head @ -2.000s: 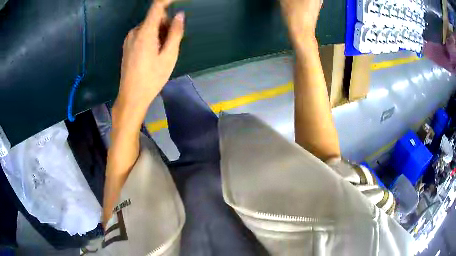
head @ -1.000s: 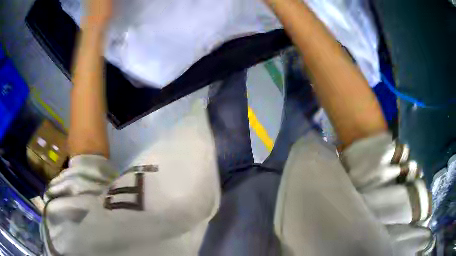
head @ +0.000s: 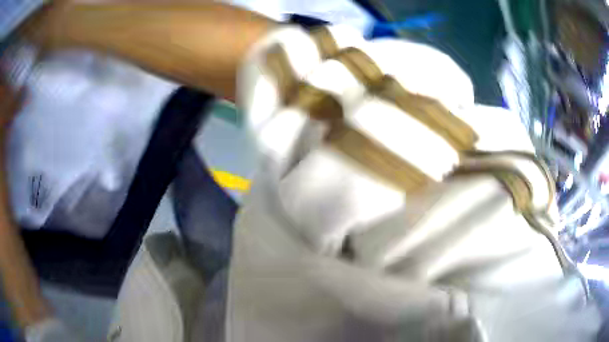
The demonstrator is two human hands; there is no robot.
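The translucent white plastic liner bag lies crumpled in the black bin at the left of the view. My right forearm reaches across the top to the upper left, where my right hand is blurred and partly hidden by whitish plastic. My left forearm runs up the left edge, and my left hand is blurred and mostly cut off beside the bag. The fingers of both hands cannot be made out, nor whether they hold anything.
My cream sleeve with brown stripes fills the middle. A dark green bench surface shows at the top right, with a blurred blue item by its edge. Blurred, bright clutter lines the right side. A yellow floor line shows beyond my lap.
The view has swung, so the bin and liner bag moved from the top centre to the left. Both hands now show at the upper left edge. My right sleeve now fills the middle.
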